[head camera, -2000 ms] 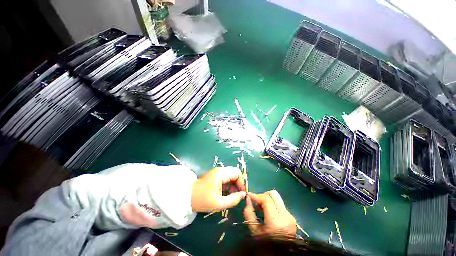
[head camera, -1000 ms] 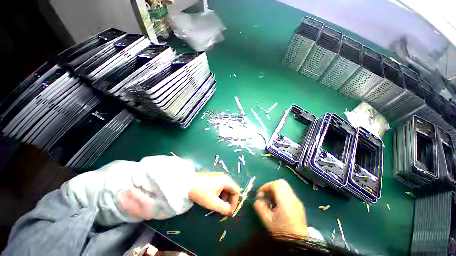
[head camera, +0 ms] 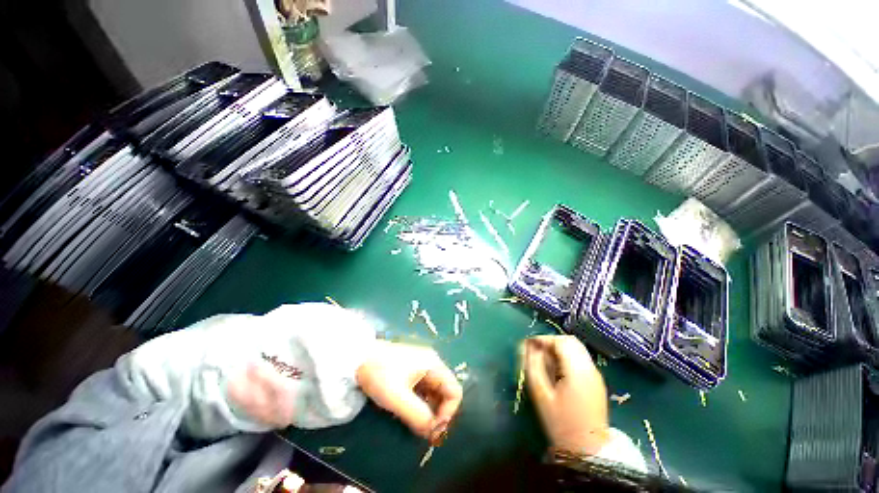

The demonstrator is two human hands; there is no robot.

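Note:
My left hand (head camera: pixel 414 385) is low at centre, with thumb and finger pinched together. A small dark spot shows at the fingertips, too small to name. A thin yellow strip (head camera: pixel 427 454) lies just below them. My right hand (head camera: pixel 567 390) is to the right, apart from the left, its fingers curled. A thin yellow strip (head camera: pixel 520 385) hangs from its fingertips, slightly blurred. A loose heap of white strips (head camera: pixel 453 252) lies on the green mat (head camera: pixel 463 125) beyond my hands. More yellow slivers lie near my hands.
Short piles of dark phone frames (head camera: pixel 631 279) stand right of centre, beside a crumpled clear bag (head camera: pixel 702 229). Large leaning frame stacks (head camera: pixel 337 178) fill the left. More stacked frames (head camera: pixel 641 120) line the back and right. Another plastic bag (head camera: pixel 376 63) lies at the back left.
My hands were together at a strip two seconds ago and have moved apart. The long strip in my left hand one second ago no longer shows there. A yellow strip now shows at my right fingertips.

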